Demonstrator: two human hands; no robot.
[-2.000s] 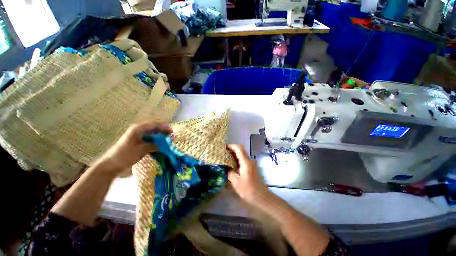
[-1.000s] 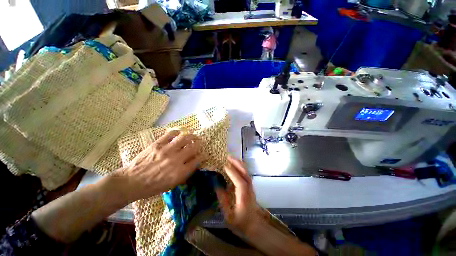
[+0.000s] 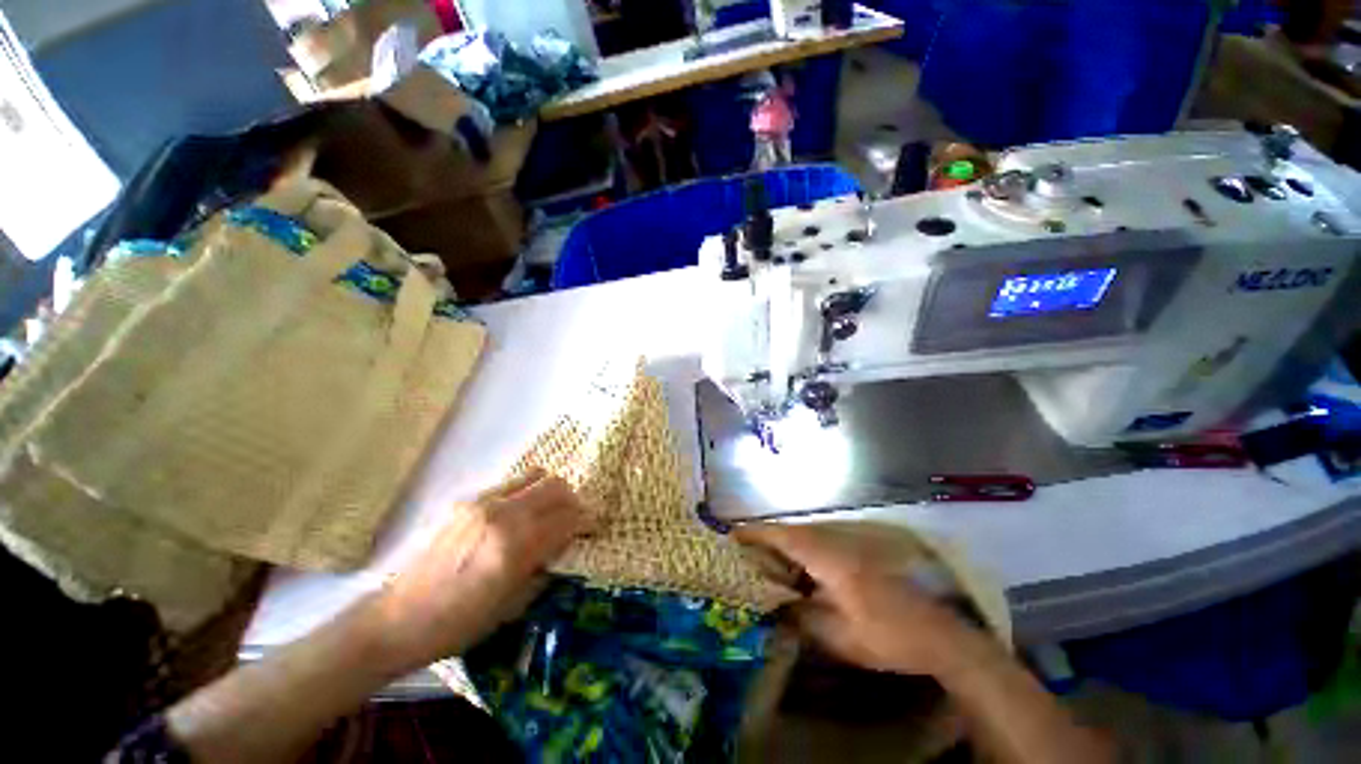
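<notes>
A beige woven tote bag body [image 3: 634,485] lies at the front edge of the table, left of the needle area. The blue flowered lining [image 3: 627,672] hangs out below it over the table edge. My left hand [image 3: 508,545] grips the bag's left side, its fingers on the weave. My right hand [image 3: 851,590] holds the bag and lining edge on the right, just in front of the machine bed; its fingertips are partly hidden. The lit presser foot and needle area [image 3: 770,430] has no fabric under it.
The white sewing machine [image 3: 1030,299] stands on the right. Red-handled snips [image 3: 981,487] lie on the bed's front edge, another red-handled tool [image 3: 1194,454] farther right. Stacked tote bags [image 3: 254,388] fill the left. A blue bin [image 3: 672,232] stands behind the table.
My right hand has moved right with the bag's edge, and the bag is spread wider with more lining showing. My left hand has moved off the bag's top to its left side. The view has shifted.
</notes>
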